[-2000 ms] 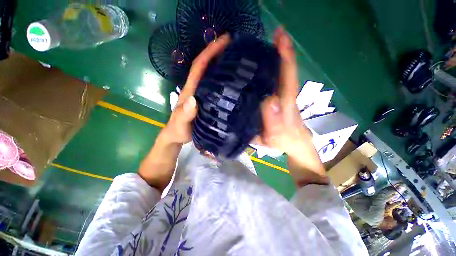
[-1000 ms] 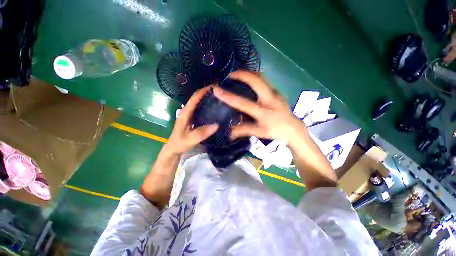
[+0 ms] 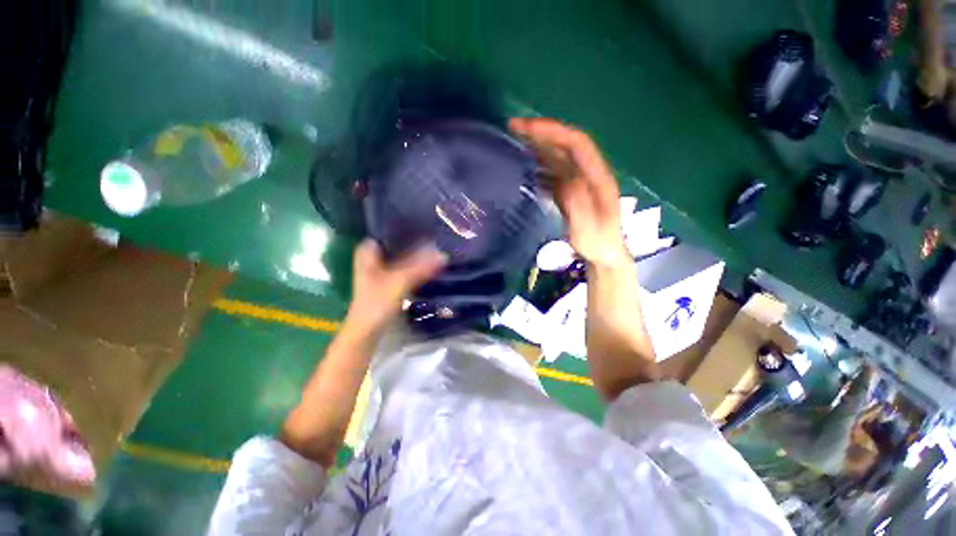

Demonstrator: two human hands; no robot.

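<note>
A dark round fan unit (image 3: pixel 456 194) is in front of my chest, its round face turned up toward me, blurred by motion. My left hand (image 3: pixel 390 283) holds its lower left edge. My right hand (image 3: pixel 574 183) is at its upper right side, fingers bent around the rim. A dark base part shows below the round body, near my shirt. Dark loose front grilles (image 3: pixel 333 186) lie on the green bench behind the fan, mostly hidden by it and blurred.
A clear plastic bottle (image 3: pixel 189 165) lies on the bench at left. A brown carton (image 3: pixel 100 304) holds pink housings (image 3: pixel 40 431). At right are a white retail box (image 3: pixel 681 306), paper slips (image 3: pixel 643 227), and several dark fan units (image 3: pixel 786 84). A person's arm shows at lower right.
The fan has turned from its slatted side to its round face and moved up over the loose grilles. My right hand has shifted from across the fan to its right rim.
</note>
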